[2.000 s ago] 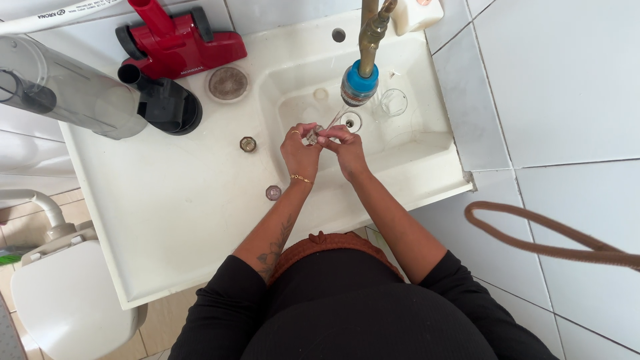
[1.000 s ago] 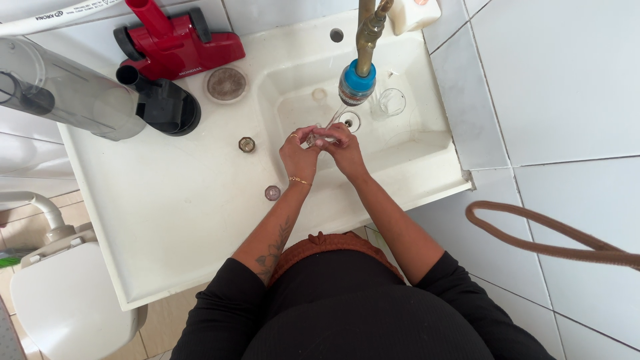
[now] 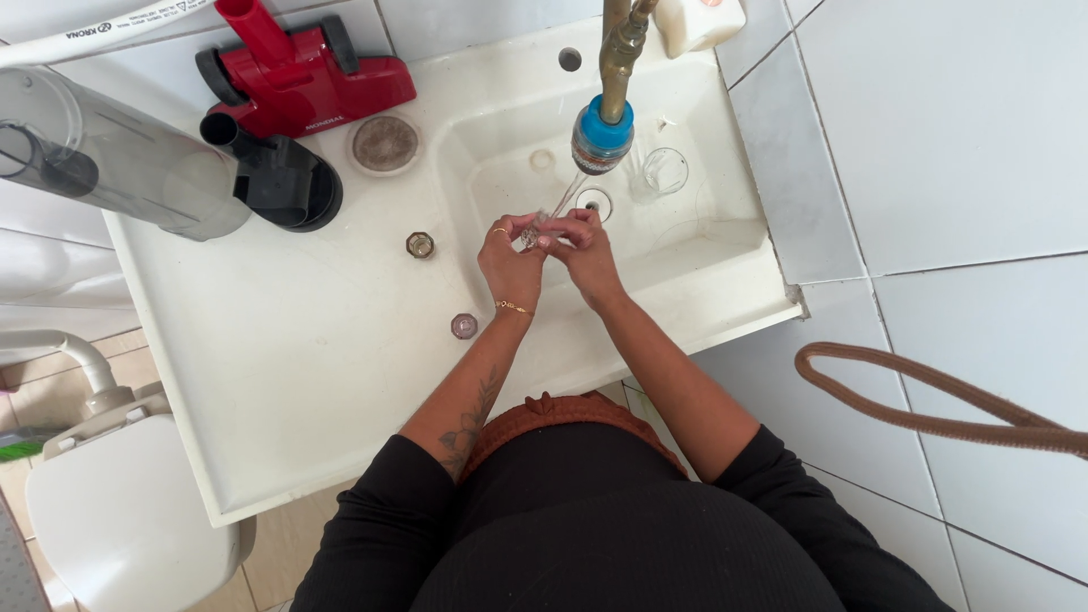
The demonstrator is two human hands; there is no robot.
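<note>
Over the basin of a white sink (image 3: 544, 348), my left hand (image 3: 512, 263) and my right hand (image 3: 585, 255) meet on a small clear faceted piece (image 3: 530, 236), perhaps glass. Fingers of both hands pinch it and partly hide it. A thin stream of water (image 3: 568, 195) runs down to it from a tap with a blue-collared filter (image 3: 602, 136). Left of my left hand, a small brown faceted piece (image 3: 420, 246) stands on the counter; a pinkish one (image 3: 464, 326) lies nearer me. A clear drinking glass (image 3: 665, 172) is in the basin, right of the drain (image 3: 594, 204).
At the back left are a red vacuum floor head (image 3: 297, 76), a black vacuum part (image 3: 285, 183), a clear vacuum canister (image 3: 127, 153) and a round grey-brown filter (image 3: 385, 144). A cream container (image 3: 699, 21) stands at the back right corner. A brown cord loop (image 3: 918, 399) hangs at right.
My fingers have shifted slightly around the small clear piece, and water now visibly runs onto it. The other pieces on the counter have stayed where they were.
</note>
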